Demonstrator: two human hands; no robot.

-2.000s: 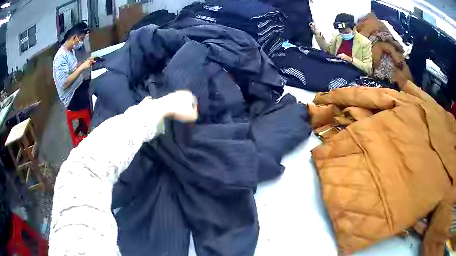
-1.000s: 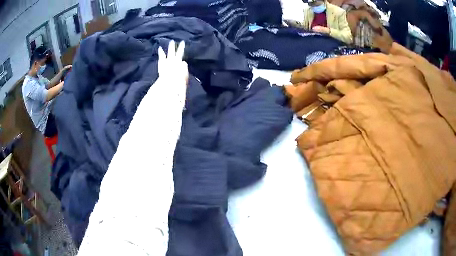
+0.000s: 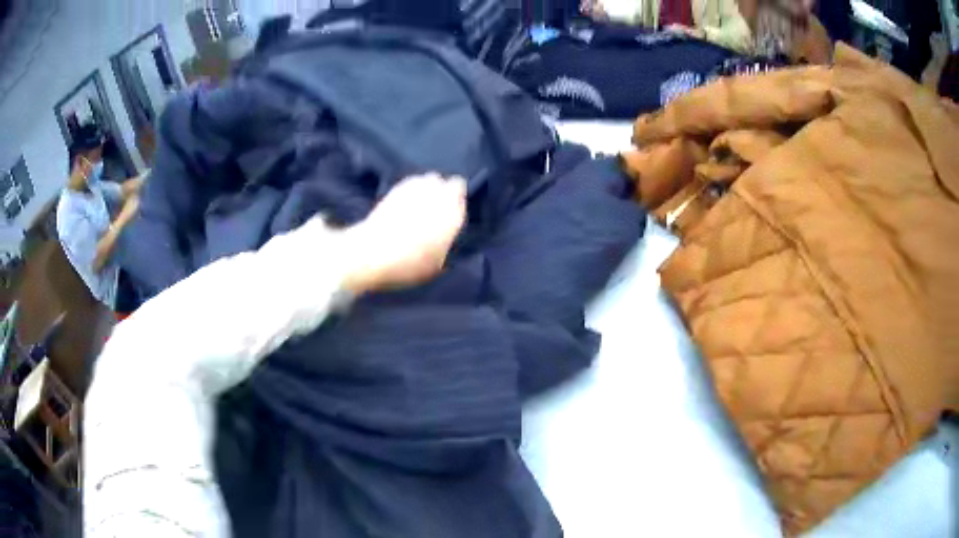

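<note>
A large heap of dark pinstripe trousers [image 3: 410,368] lies in front of me, some of the cloth hanging down at the bottom of the view. My left hand [image 3: 415,231], at the end of a white sleeve, is closed on the dark cloth near the upper middle of the heap. It is blurred and the fingertips are hidden. A lifted bluish-dark panel of cloth spans the heap just beyond the hand. My right hand is not in view.
An orange-brown quilted jacket [image 3: 810,263] lies on the white table [image 3: 620,420] at the right. Dark patterned garments [image 3: 620,79] lie beyond. A person [image 3: 89,226] is at the far left near a wooden stool [image 3: 44,405]. Another person's torso is cut off at the top.
My left hand first reached farther over the heap with fingers spread, then closed on cloth and came back nearer, pulling a panel up. The view has also shifted.
</note>
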